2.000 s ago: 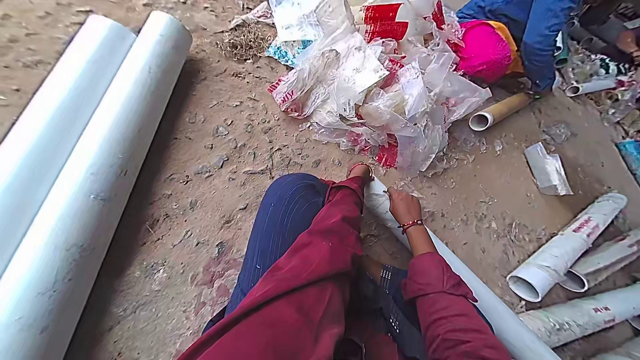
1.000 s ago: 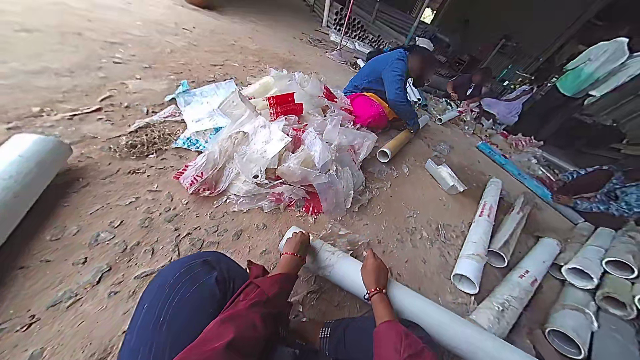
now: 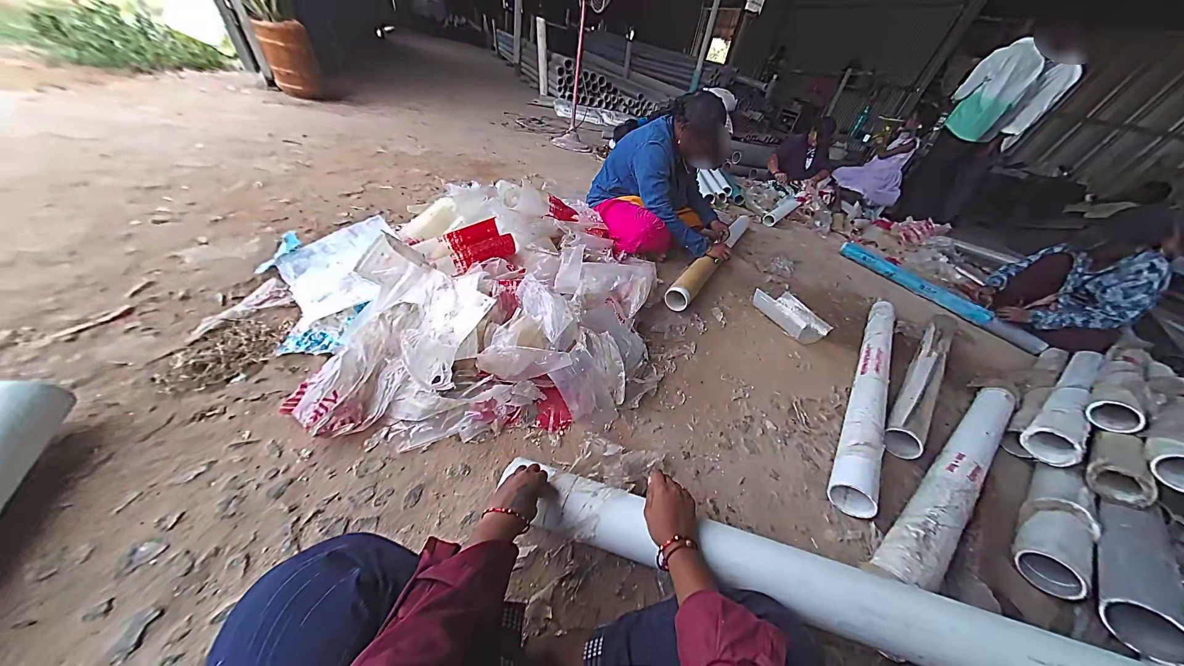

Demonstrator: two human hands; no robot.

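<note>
A long pale plastic pipe (image 3: 814, 583) lies slantwise across the ground close to my knees, running off toward the lower right. My left hand (image 3: 520, 492) rests against the pipe near its far left end, fingers bent. Farther along, my right hand (image 3: 670, 509) is on the pipe's upper side with its fingers curled; whether it pinches anything cannot be made out. Thin, torn clear plastic film (image 3: 615, 462) clings to the pipe and lies on the dirt between and beyond my hands. Both wrists carry beaded bracelets and dark red sleeves.
A heap of plastic wrap (image 3: 481, 324) lies ahead. Beyond it a crouching person in blue (image 3: 652, 185) holds a tan pipe (image 3: 698, 275). Several pipes (image 3: 1057, 435) lie at right, near a seated person and a blue-wrapped pipe (image 3: 911, 277). Another pipe end (image 3: 32, 425) is at far left.
The view has tilted up from the ground toward the shed. Both hands remain at the pipe; my right hand now sits on its upper side with the fingers curled.
</note>
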